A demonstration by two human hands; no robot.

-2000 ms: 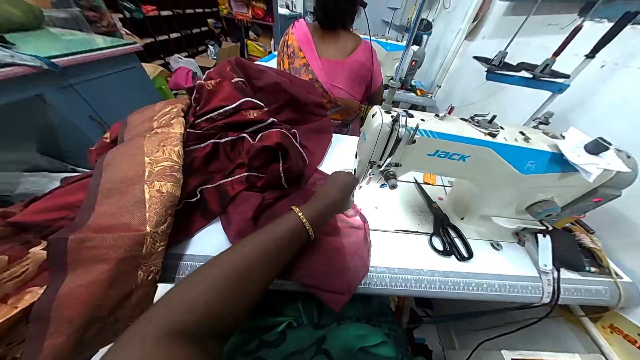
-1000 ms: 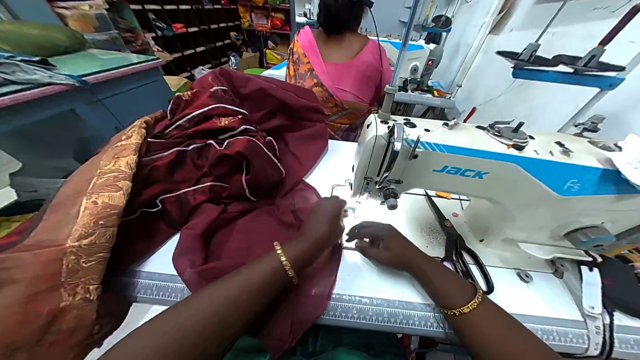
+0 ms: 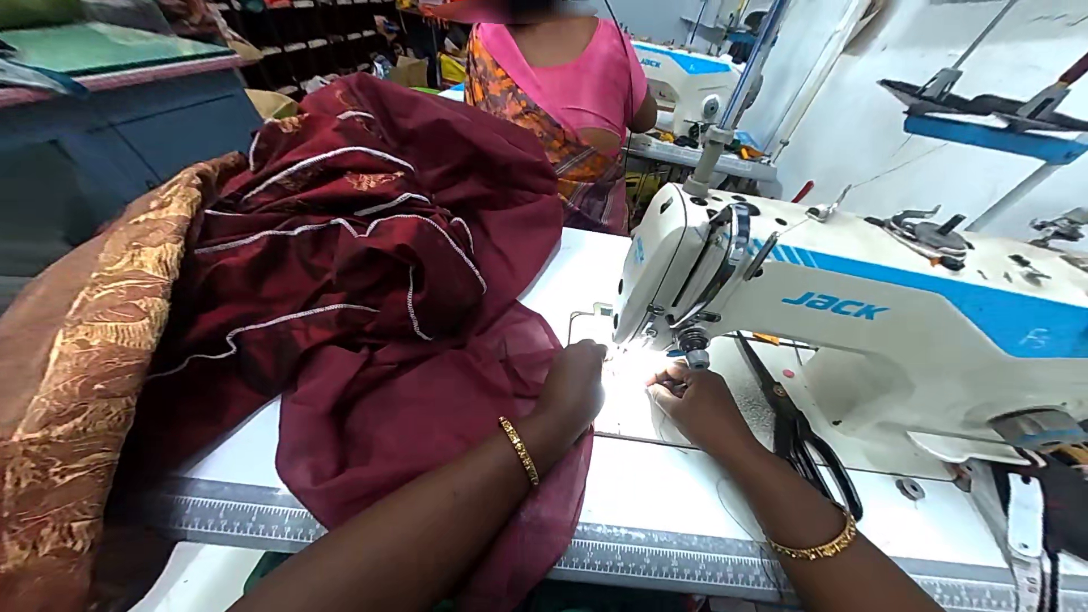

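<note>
Maroon fabric [image 3: 399, 416] with white overlocked seams lies heaped on the table left of a Jack sewing machine [image 3: 850, 297]. My left hand [image 3: 578, 387] is closed on the edge of the sheer maroon fabric, just left of the lit needle area. Right of the needle, below the machine head, my right hand [image 3: 693, 399] has its thumb and fingertips together; a thin thread hangs near them, but whether it is pinched cannot be told. Black-handled scissors [image 3: 795, 425] lie on the machine bed beside my right forearm.
A gold-patterned brown border [image 3: 110, 323] drapes over the left side. A measuring tape strip [image 3: 646, 557] runs along the table's front edge. Beyond the table a person [image 3: 561, 93] sits facing away, near another sewing machine [image 3: 688, 81]. A thread stand [image 3: 994, 136] is at upper right.
My right hand, out of view two seconds ago, came in beside the needle and has since moved slightly away from my left hand. The sheer fabric in front has shifted left of the needle.
</note>
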